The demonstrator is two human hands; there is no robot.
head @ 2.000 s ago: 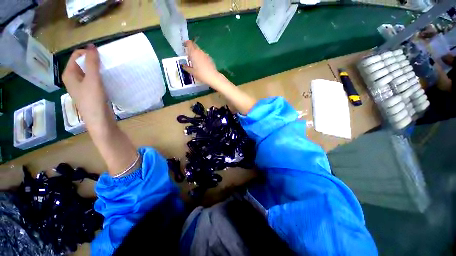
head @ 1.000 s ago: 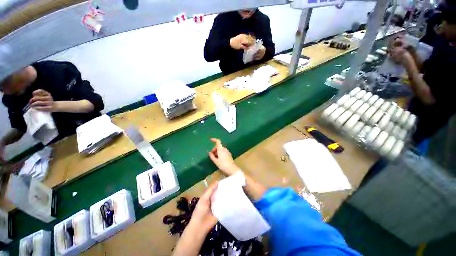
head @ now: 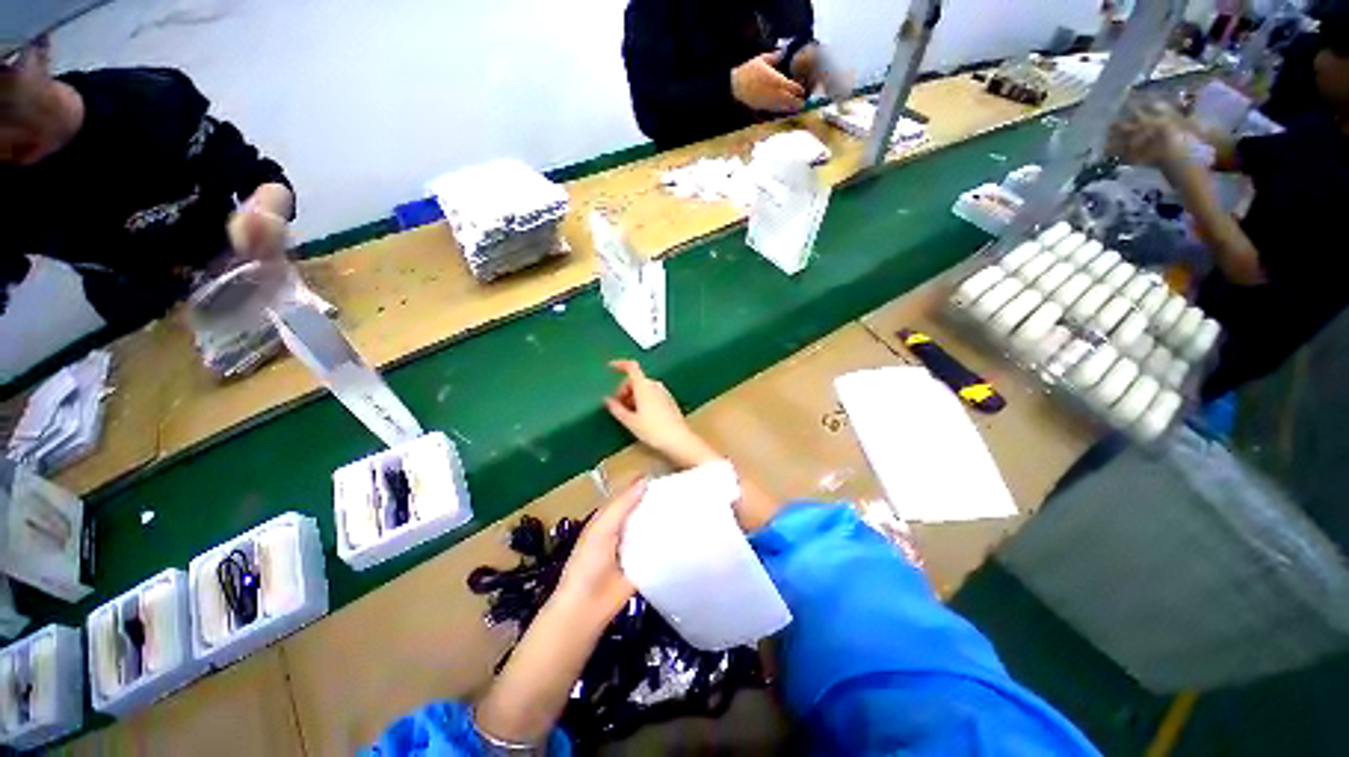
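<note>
My left hand [head: 595, 550] holds a white sheet or thin stack [head: 701, 562] above the cable heap. My right hand [head: 648, 411] is over the near edge of the green belt, fingers apart, with nothing seen in it; its wrist passes behind the sheet. Black coiled cables [head: 521, 580] lie heaped on the brown bench, partly hidden by my left arm and the sheet. Several open white trays stand along the belt's near edge; the closest [head: 400, 500] holds a dark cable, and another [head: 258, 589] holds a black coiled cable.
White cartons stand on the green belt [head: 511, 388], one [head: 632, 287] beyond my right hand. White paper [head: 929, 445] and a yellow-black knife [head: 953, 370] lie right on the bench, beside the wrapped white parts [head: 1092, 328]. People work opposite and at the right.
The trays have shifted left along the belt. Another white carton now stands farther right on the belt. The sheet remains in my left hand; my right hand has left the tray it was at.
</note>
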